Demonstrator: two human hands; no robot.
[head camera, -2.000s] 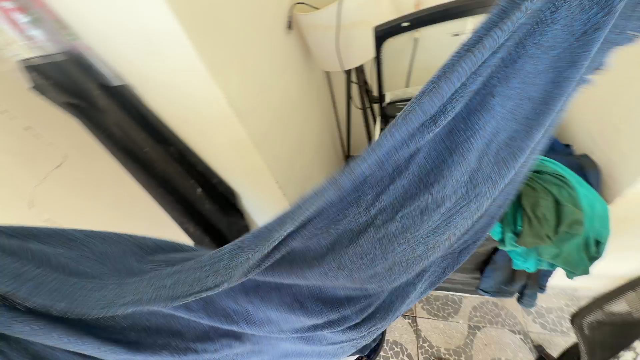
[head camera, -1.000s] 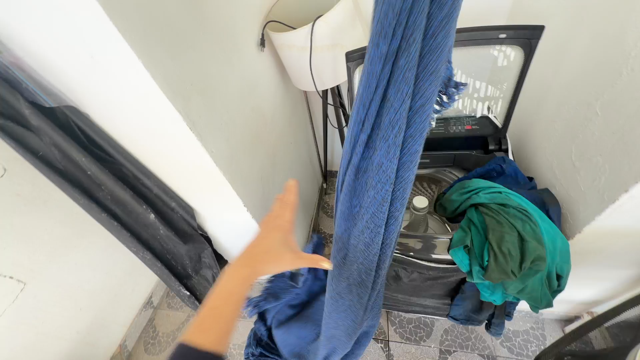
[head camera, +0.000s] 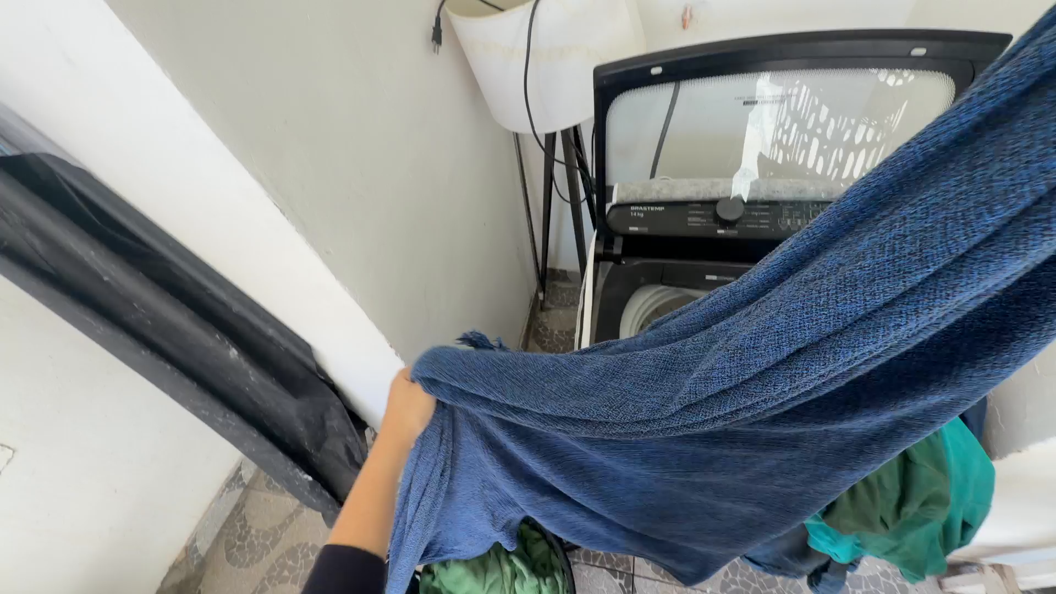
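My left hand grips one edge of a large blue woven cloth at the lower middle of the head view. From there the cloth sags and rises to the upper right, out of the frame; my right hand is not in view. Behind the cloth stands a top-loading washing machine with its glass lid raised and part of its drum opening showing. Green and teal clothes hang at its front right, partly hidden by the cloth.
A white lampshade on a dark tripod, with a loose cable, stands left of the machine. Black sheeting leans along the left wall. Green fabric lies in a dark-rimmed container at the bottom. The floor is patterned tile.
My left hand, apart from the cloth with its fingers spread one second ago, now grips its edge. The cloth, which hung nearly upright, is stretched across to the upper right.
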